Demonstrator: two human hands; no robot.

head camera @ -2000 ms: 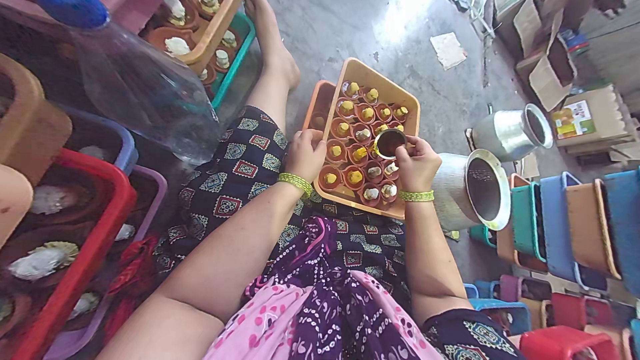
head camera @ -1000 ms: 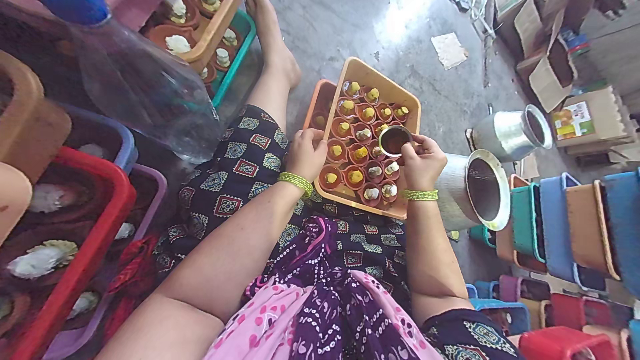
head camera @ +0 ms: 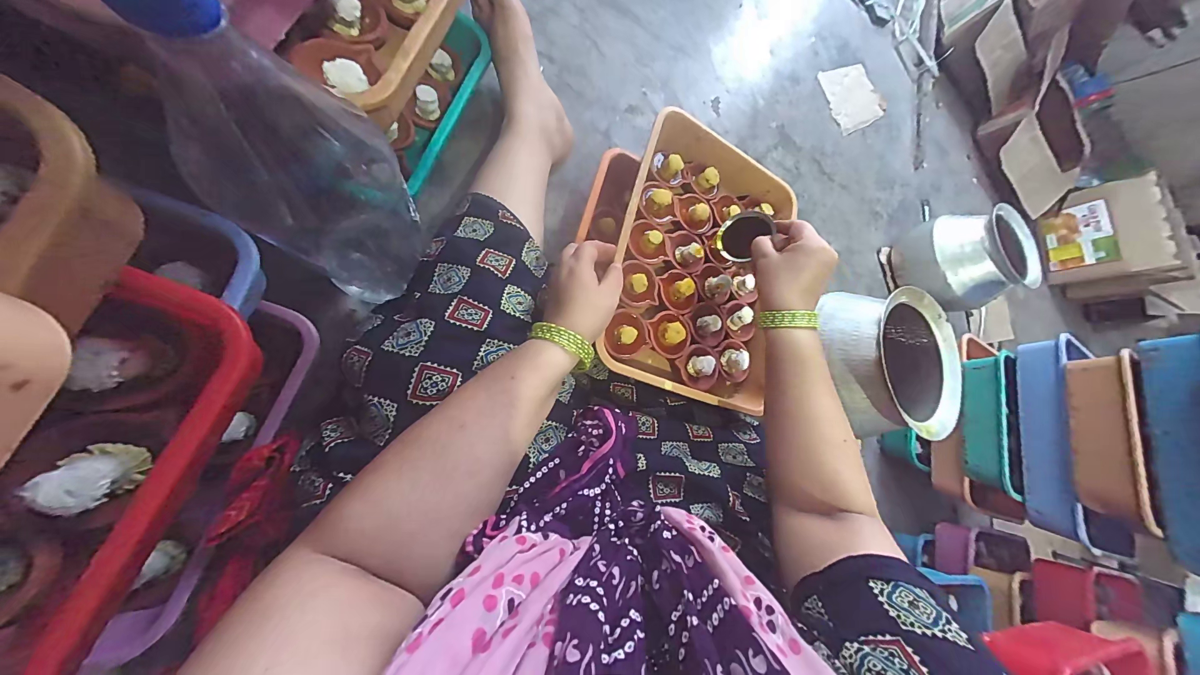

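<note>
An orange plastic tray (head camera: 689,378) lies tilted over my lap, filled with several small clay cups (head camera: 672,333). Many cups have yellow tops; those toward the near right have white ones. My left hand (head camera: 583,292) rests at the tray's left rim, fingers bent against it. With my right hand (head camera: 795,267) I hold a small dark round cup (head camera: 746,236) by its edge, above the cups on the tray's right side. What is inside it looks dark. Another orange tray (head camera: 611,183) shows beneath, at the left.
Two metal pots (head camera: 858,352) stand right of my right hand. Stacked coloured tubs (head camera: 1036,422) and cardboard boxes (head camera: 1120,230) are farther right. A clear plastic bottle (head camera: 291,159) and a red crate (head camera: 202,422) with clay cups are at left. Paper (head camera: 851,97) lies on the floor.
My right hand with the small dark cup has moved slightly up the tray, away from me, since a second ago. My left hand has stayed at the tray's rim.
</note>
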